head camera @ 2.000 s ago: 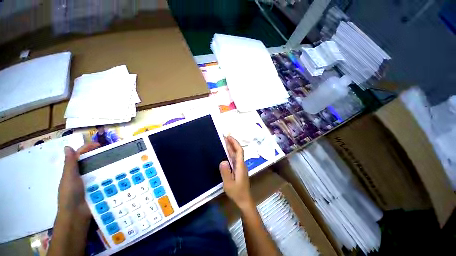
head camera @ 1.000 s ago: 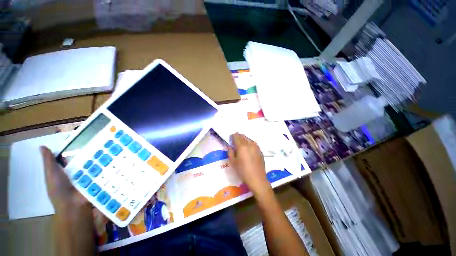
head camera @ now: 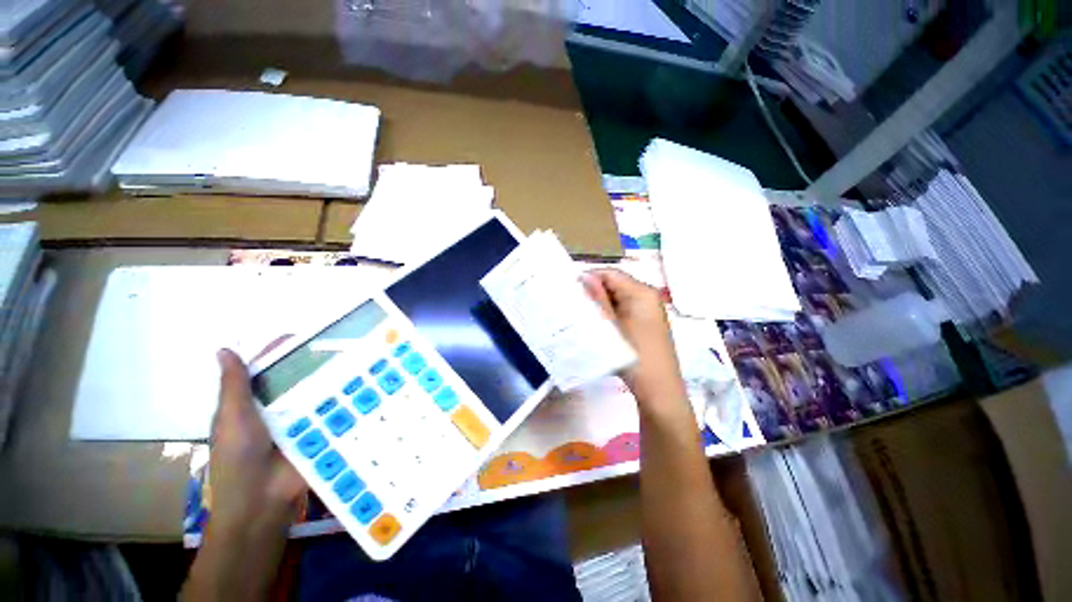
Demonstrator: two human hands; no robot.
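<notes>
My left hand (head camera: pixel 249 453) grips a white calculator with writing tablet (head camera: pixel 370 453) by its display end and holds it tilted above the poster mat (head camera: pixel 588 433). The blue and orange keys and the glossy black writing panel (head camera: pixel 453 288) face up. My right hand (head camera: pixel 644 335) holds a small white instruction sheet (head camera: pixel 553 308) with fine print between thumb and fingers. The sheet overlaps the right part of the black panel; whether it touches is unclear. A second white slab (head camera: pixel 176 353) lies flat to the left.
A pile of small white sheets (head camera: pixel 417 212) lies behind the calculator. White slabs (head camera: pixel 265 141) lie on cardboard, with tall stacks (head camera: pixel 47 100) at far left. A larger white sheet pile (head camera: pixel 719 235), a translucent bottle (head camera: pixel 882 332) and a small white stack (head camera: pixel 884 239) are at right.
My right hand has gone from empty near the mat to holding a small white sheet over the black panel. The calculator remains in my left hand. The view has shifted left.
</notes>
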